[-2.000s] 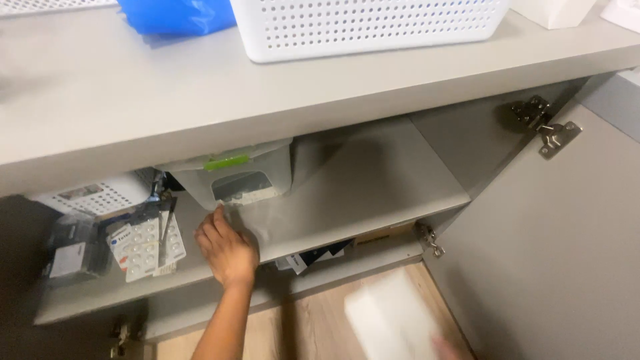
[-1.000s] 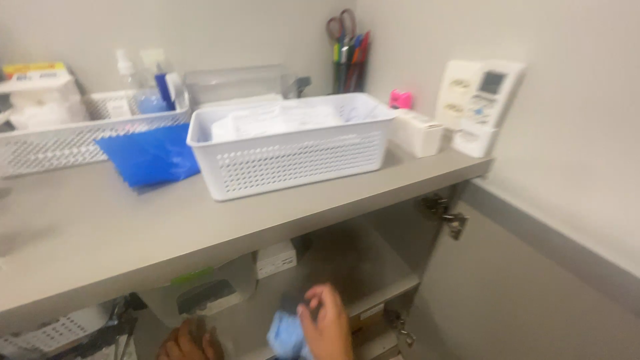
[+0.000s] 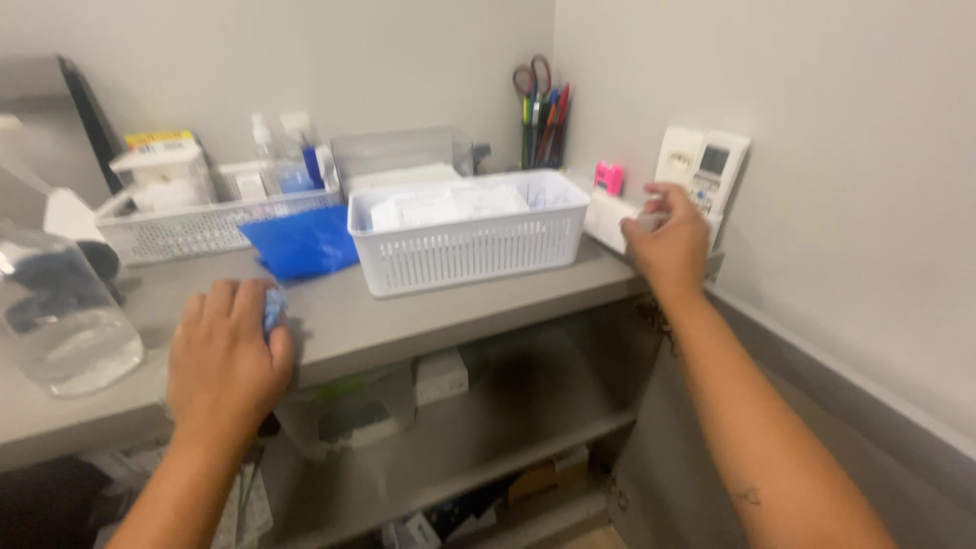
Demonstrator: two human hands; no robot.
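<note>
My left hand (image 3: pixel 229 351) rests at the counter's front edge, its fingers curled around a crumpled light-blue cloth or wipe (image 3: pixel 274 308). At the right end of the counter my right hand (image 3: pixel 671 236) is raised, thumb and fingers bent toward each other; something small and pale shows between them, too blurred to name. Just behind that hand lie a white box (image 3: pixel 608 219) and a pink object (image 3: pixel 608 178). A white plastic basket (image 3: pixel 476 255) with white packets stands between the hands, touching a blue pouch or sheet (image 3: pixel 305 242).
A clear bottle of liquid (image 3: pixel 84 328) stands at left, near another white basket (image 3: pixel 198 235). Pens and scissors fill a black holder (image 3: pixel 543 145); white remote controls (image 3: pixel 717 171) lean by the wall. Below are an open cabinet door (image 3: pixel 686 450), a clear bin (image 3: pixel 343 415) and a small white box (image 3: pixel 441 377).
Both hands have risen from the cabinet to counter height. The light-blue cloth, by my right hand one second ago, is now in my left. A small white box now stands beside the shelf bin.
</note>
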